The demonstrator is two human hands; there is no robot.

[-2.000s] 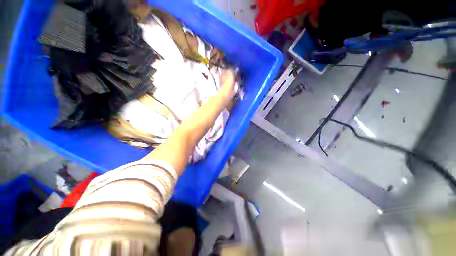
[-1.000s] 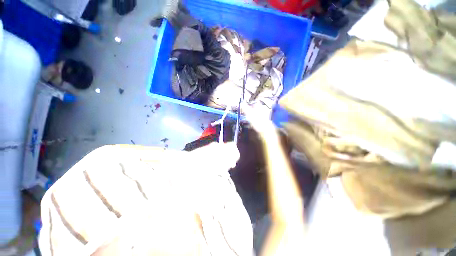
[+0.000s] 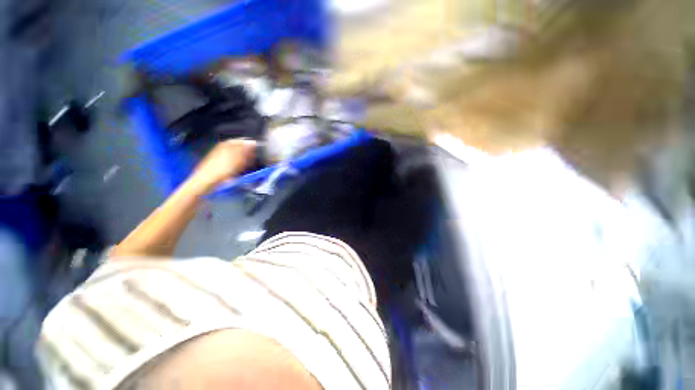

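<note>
The blue bin [image 3: 149,145] is at the upper left, tilted in the blurred view. Dark pieces [image 3: 217,114] lie in its left part and pale bundled pieces [image 3: 291,114] in its right part. My left hand [image 3: 231,158] is at the bin's near rim, beside the dark pieces, fingers curled and blurred; I cannot tell if it holds anything. A white strip [image 3: 273,180] hangs over the near rim, just right of this hand. My right hand is not in view.
A blurred khaki heap [image 3: 526,95] lies at the upper right, on the white table [image 3: 549,266]. Black cloth [image 3: 343,190] covers the lap area between bin and table. Grey floor shows left of the bin.
The view has shifted, and the bin now appears further left. My left hand has moved left and out to the bin's rim. My right hand has gone out of view.
</note>
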